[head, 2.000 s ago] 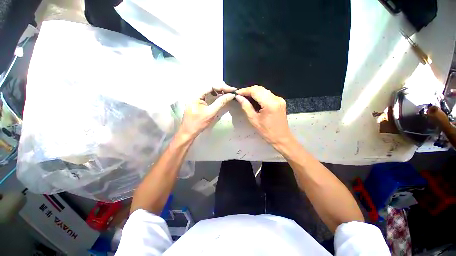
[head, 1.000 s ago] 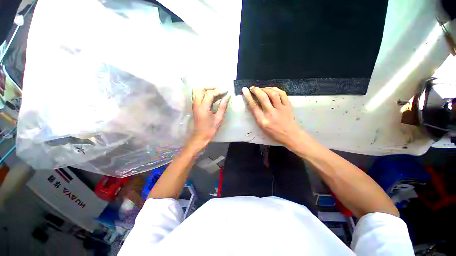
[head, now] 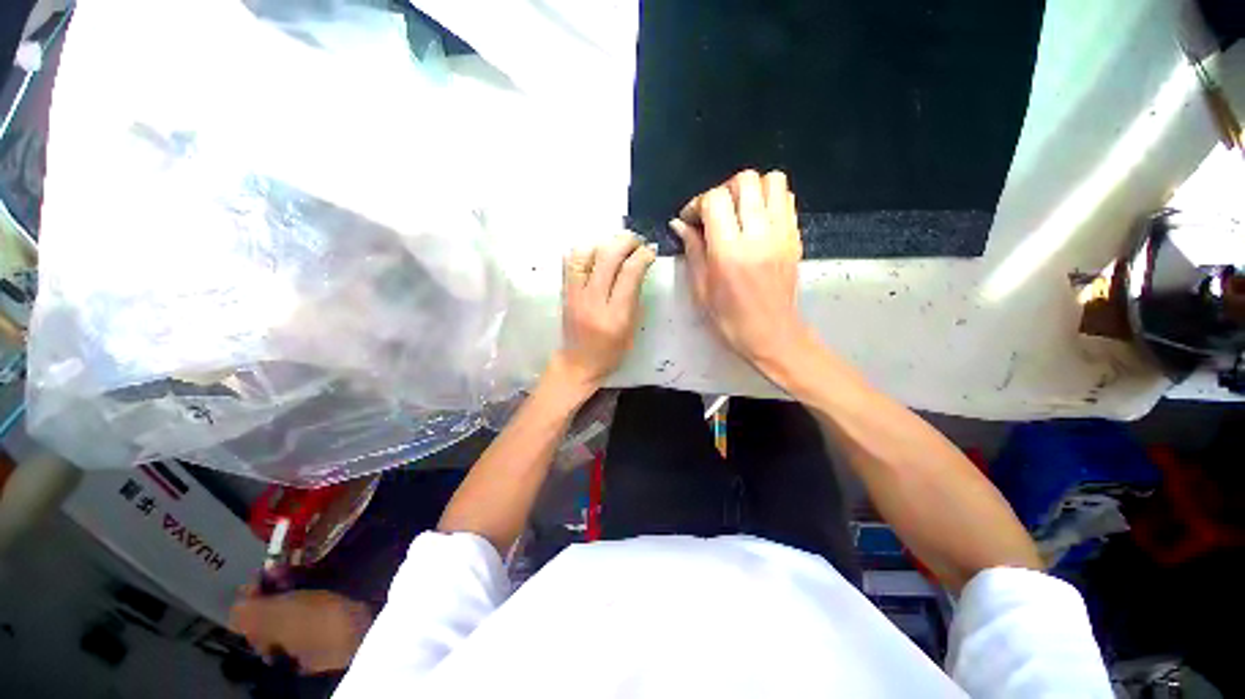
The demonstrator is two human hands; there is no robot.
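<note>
The black fabric panel (head: 833, 109) lies flat at the back middle of the table, with a greyer textured strip (head: 894, 232) along its near edge. My left hand (head: 601, 303) is at the panel's near left corner, thumb and fingertips pinched together on its edge. My right hand (head: 748, 266) lies over the left part of the strip, fingers bent, thumb and forefinger close together at the edge. The cloth under its fingers is hidden. White sheet material (head: 567, 82) lies left of the panel, overexposed.
A large clear plastic bag (head: 369, 301) covers the table's left side. An iron (head: 1181, 294) stands at the right edge, partly cut off. A thin brownish tool (head: 1215, 103) lies at the back right. Below left are a HUAYA box (head: 171, 533) and another person's hand (head: 307, 625).
The panel first shifted right and nearer, then slightly left. Its strip now lies under my right hand, which moved further onto it. My left hand moved right to the corner. Another person's hand appeared lower left.
</note>
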